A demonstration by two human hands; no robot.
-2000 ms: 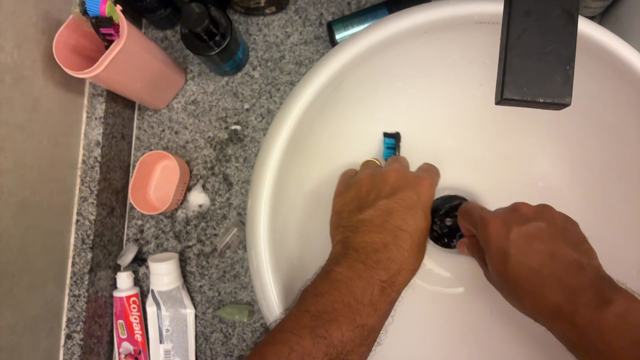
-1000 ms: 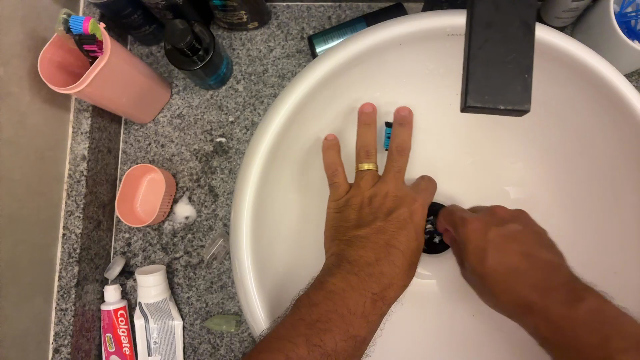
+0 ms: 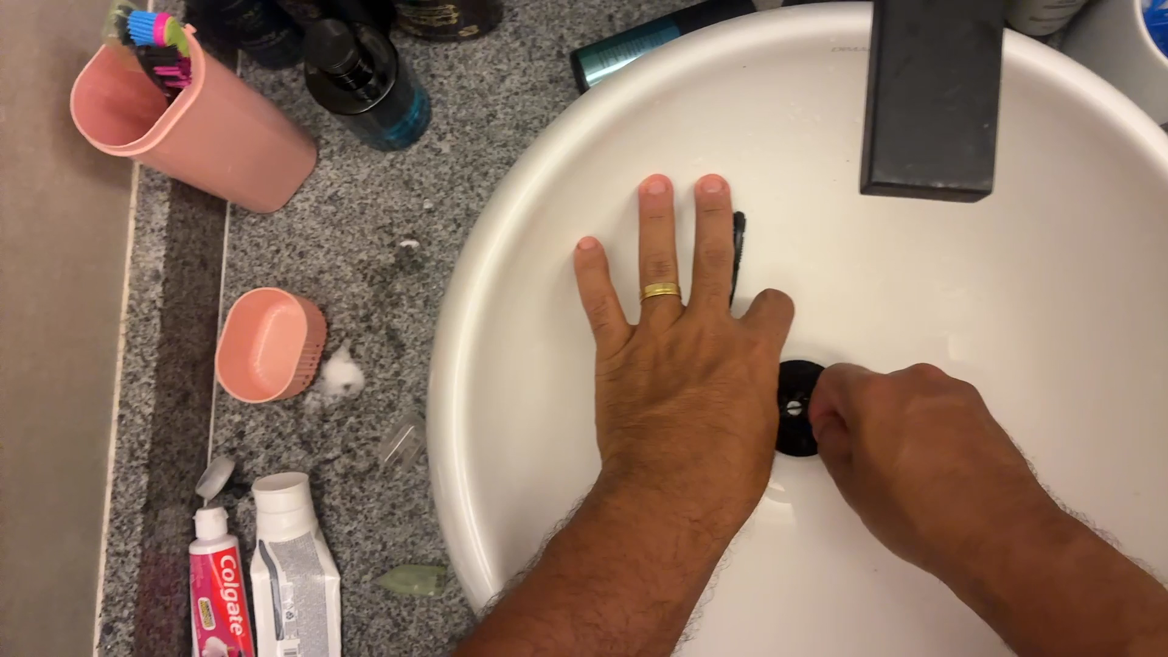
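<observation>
My left hand (image 3: 689, 365) lies palm down on the inside of the white sink basin (image 3: 511, 301), fingers spread, with a gold ring on one finger. Beside its index-side finger a thin black bristled object (image 3: 738, 251) shows, mostly hidden. My right hand (image 3: 903, 438) is curled at the right edge of the black drain fitting (image 3: 796, 408); its bent fingers hide whatever may be between them. The thumb side of my left hand is close to the drain's left edge.
A black faucet (image 3: 931, 100) juts over the basin. On the granite counter are a pink cup (image 3: 228, 137) with toothbrushes, a small pink container (image 3: 265, 342), a Colgate tube (image 3: 219, 584), a white tube (image 3: 294, 566), a dark bottle (image 3: 365, 91) and a clear plastic piece (image 3: 401, 438).
My left hand's fingers, bunched two seconds ago, are now spread flat. The blue part beside them, visible earlier, is now hidden. My right hand stays at the drain.
</observation>
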